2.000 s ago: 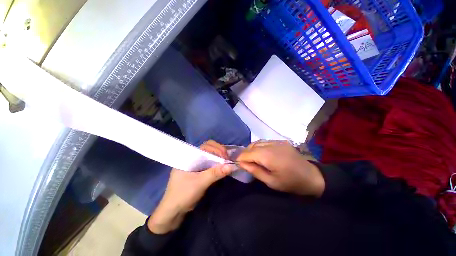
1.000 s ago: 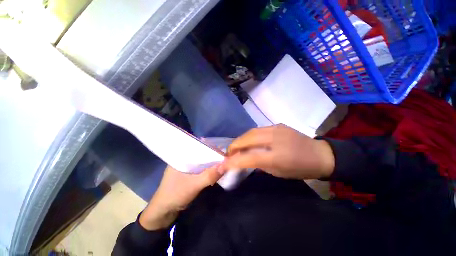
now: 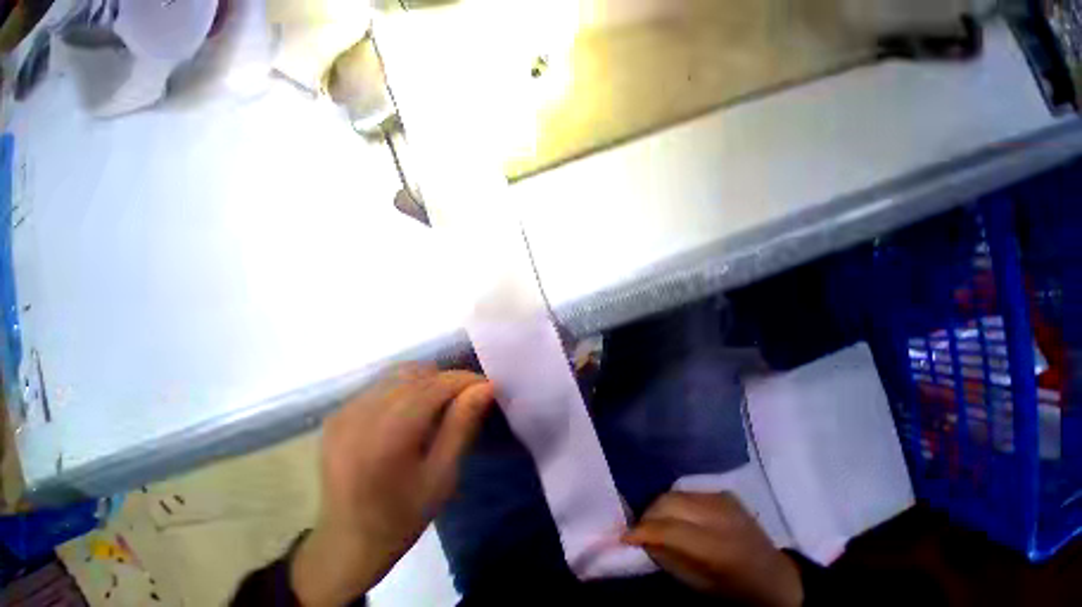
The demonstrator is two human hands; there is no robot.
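Observation:
A long pale pink fabric strip [image 3: 534,379] runs from the bright glow at the top, over the table's front edge and down over the lap. My right hand [image 3: 712,540] pinches its lower end. My left hand [image 3: 398,457] is at the strip's left edge near the table edge, thumb and fingers close together; whether it grips the strip is unclear. A small metal piece with a dark arm [image 3: 407,178] lies on the table left of the strip. The needle area is lost in the glare.
The white table [image 3: 237,261] has a grey ruler-marked front edge. Pale stacked panels [image 3: 831,445] lie beside the lap at right, next to a blue plastic basket [image 3: 1009,439]. A pale fabric heap [image 3: 154,48] is at the upper left. The yellowish bed plate [image 3: 688,83] is at the top.
The view has swung up toward the table. My hands have moved apart: my right hand is at the strip's lower end, my left hand is up near the table edge.

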